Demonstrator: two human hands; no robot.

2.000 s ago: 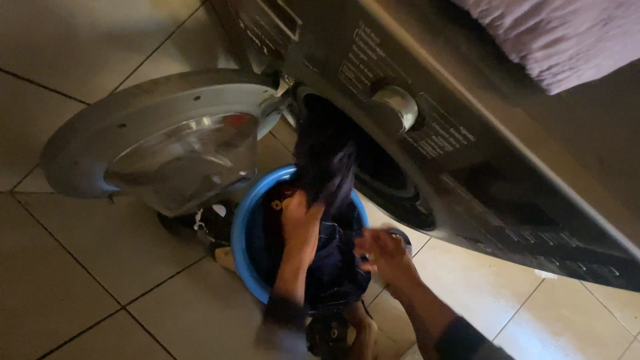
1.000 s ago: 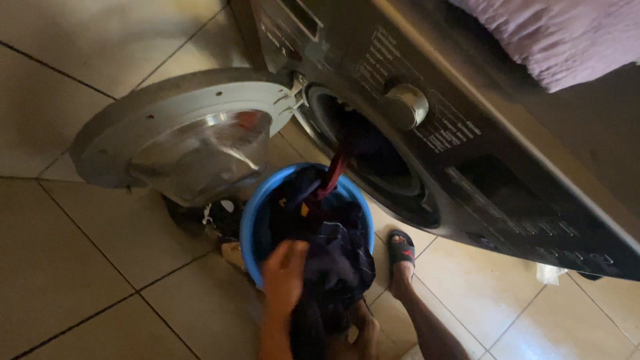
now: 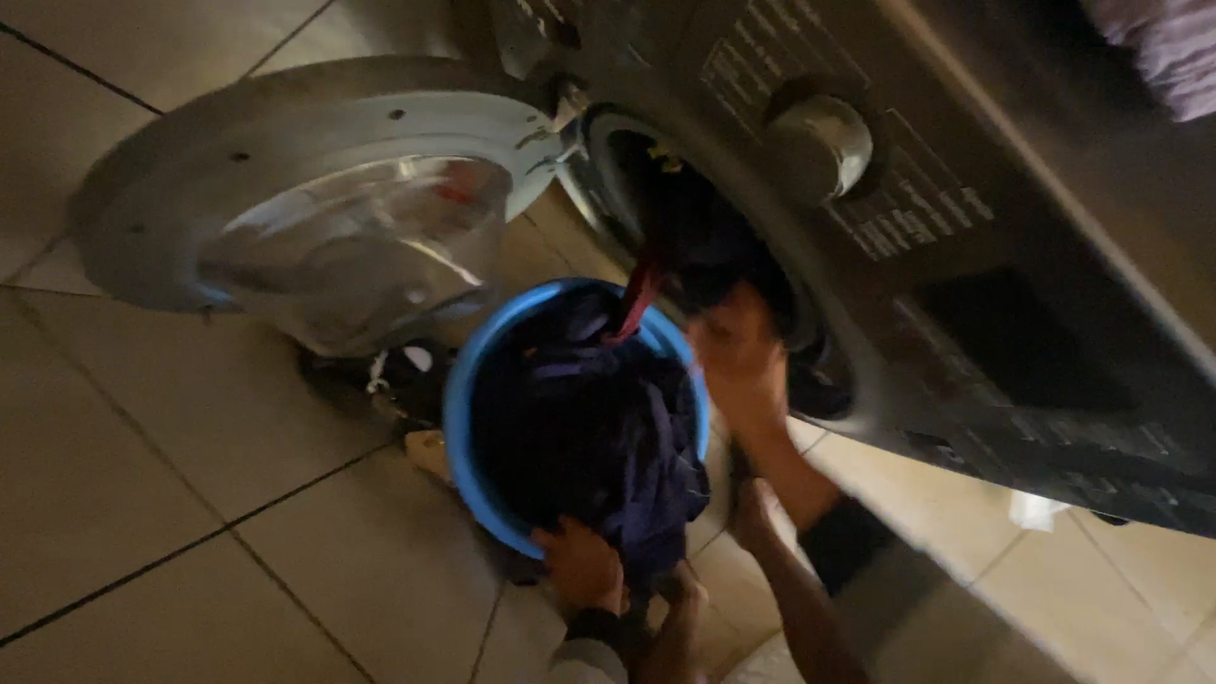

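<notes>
A blue plastic tub (image 3: 459, 408) full of dark clothes (image 3: 608, 427) stands on the floor below the washing machine's round opening (image 3: 608, 204). My left hand (image 3: 581, 567) grips the tub's near rim, close to clothes that hang over the edge. At the lower part of the opening is my right hand (image 3: 741, 356), blurred, beside dark laundry (image 3: 703, 223) in the drum; whether its fingers hold any cloth cannot be told. A dark red strip of cloth (image 3: 638, 299) stretches from the opening into the tub.
The washing machine's door (image 3: 313, 104) stands wide to the left, above a dark shoe-like item (image 3: 413, 366). The control knob (image 3: 822, 147) and panel are at the right. Light purple cloth (image 3: 1164, 52) lies on top. My feet and legs are near the tub on floor tiles (image 3: 218, 418).
My left hand has moved from the clothes to the tub's rim. My right hand, out of sight one second ago, is now at the drum opening. The view has come closer.
</notes>
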